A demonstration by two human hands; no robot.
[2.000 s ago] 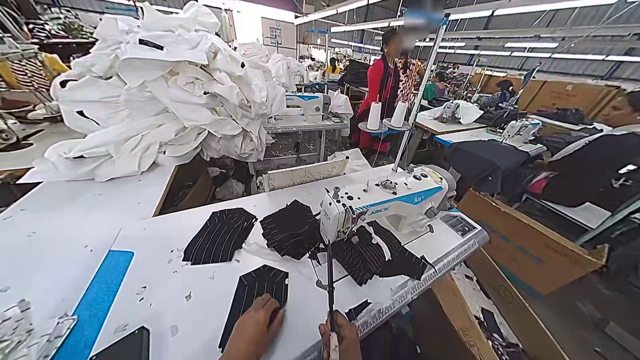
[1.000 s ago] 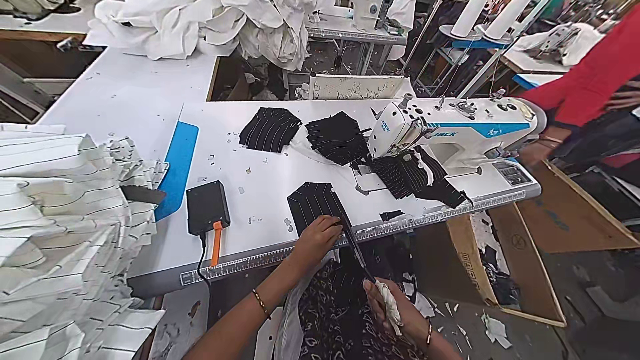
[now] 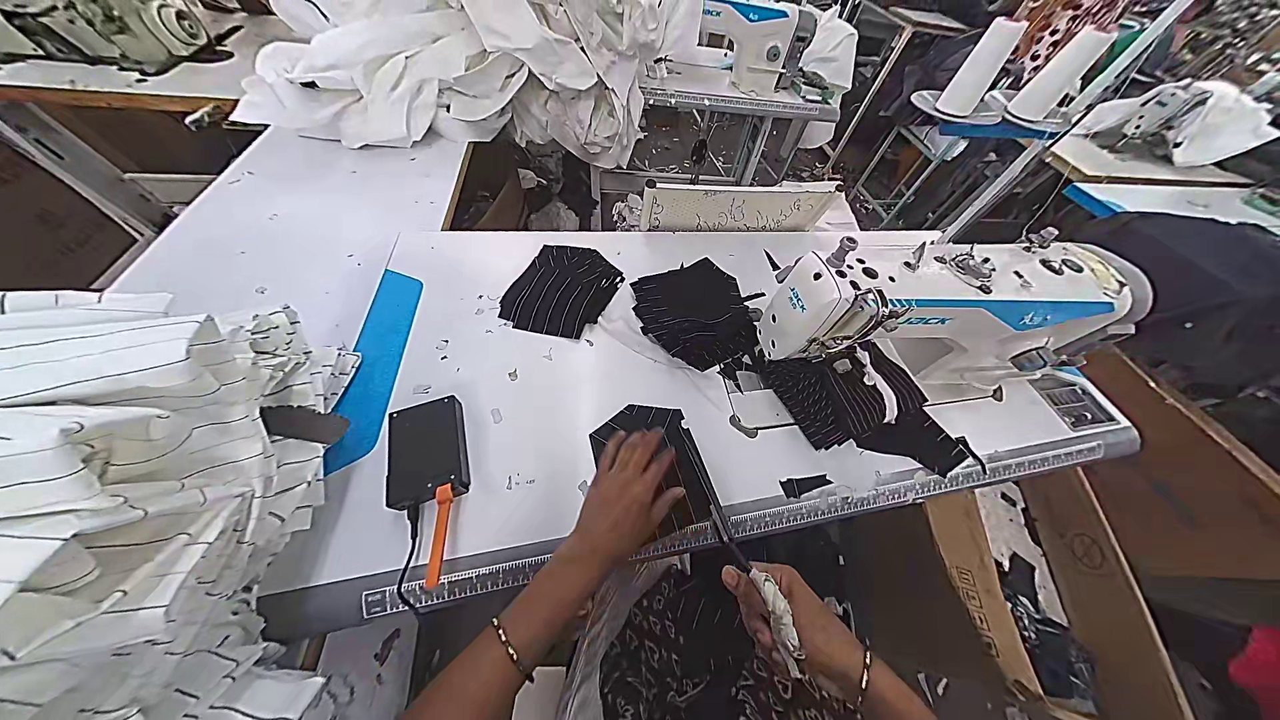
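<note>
My left hand [image 3: 628,495] lies with spread fingers on a black pinstriped fabric piece [image 3: 655,420] near the front edge of the sewing table. My right hand [image 3: 790,615] is closed on the cloth-wrapped handles of fabric scissors [image 3: 728,535], whose long blades lie along the right side of that piece. Behind, two stacks of black striped pieces [image 3: 562,290] [image 3: 695,312] rest on the table. More striped pieces [image 3: 850,400] lie beneath and in front of the head of a white and blue Jack sewing machine [image 3: 960,300].
Striped white fabric [image 3: 130,500] is heaped at the left, beside a black box [image 3: 427,452] with a cable and an orange strip [image 3: 438,535]. A ruler tape [image 3: 480,580] runs along the table's front edge. Cardboard boxes [image 3: 1090,550] stand at the right; white garments [image 3: 400,70] are piled behind.
The view has tilted down since the oldest frame. The person in red, whose arm was at the right a second ago, is out of view. My left hand remains on the black piece.
</note>
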